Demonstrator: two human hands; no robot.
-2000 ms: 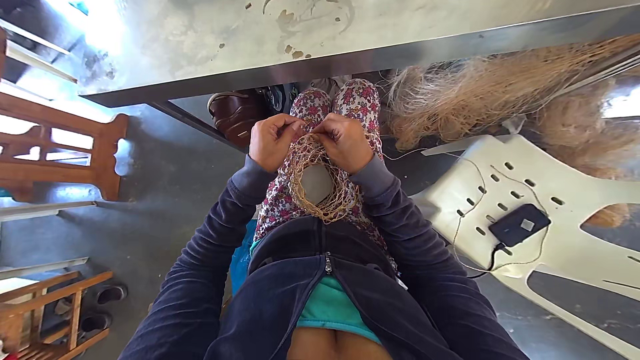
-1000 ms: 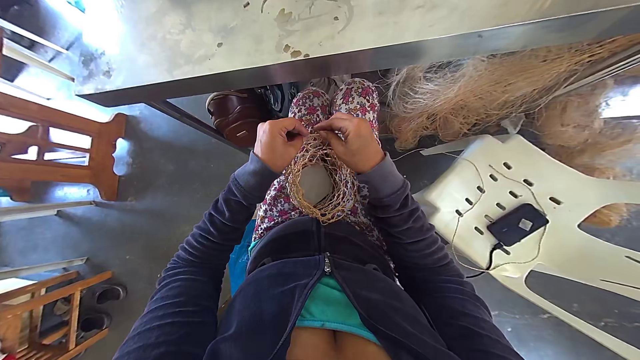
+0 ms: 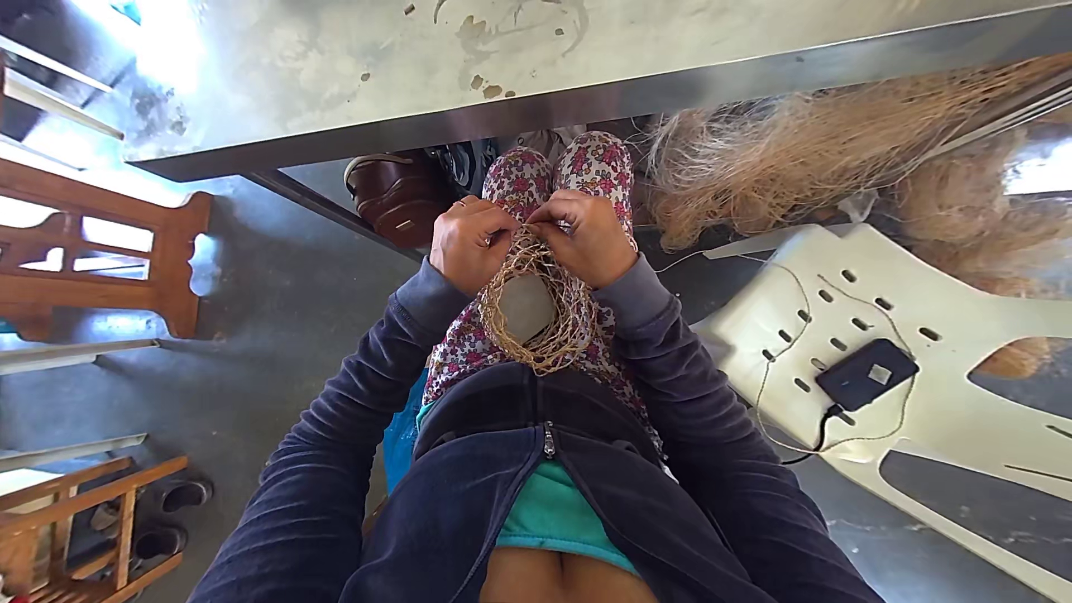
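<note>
An openwork piece of knotted natural-fibre cord, roughly ring-shaped, lies on my lap over flowered trousers. A smooth greyish rounded object shows in its middle; what it is I cannot tell. My left hand pinches the far edge of the mesh between thumb and fingertips. Close beside it on the right, my right hand grips the same edge, its fingertips almost touching the left ones. The strand between the fingertips is too fine to make out clearly.
A metal-edged table spans the far side above my knees. Beneath it are a brown leather bag and loose pale fibres. A cream plastic chair at right holds a black device and cord. Wooden furniture stands at left.
Both hands stay at the far edge of the mesh, with only small shifts of the fingers. My right hand's fingers are bent a little differently from before.
</note>
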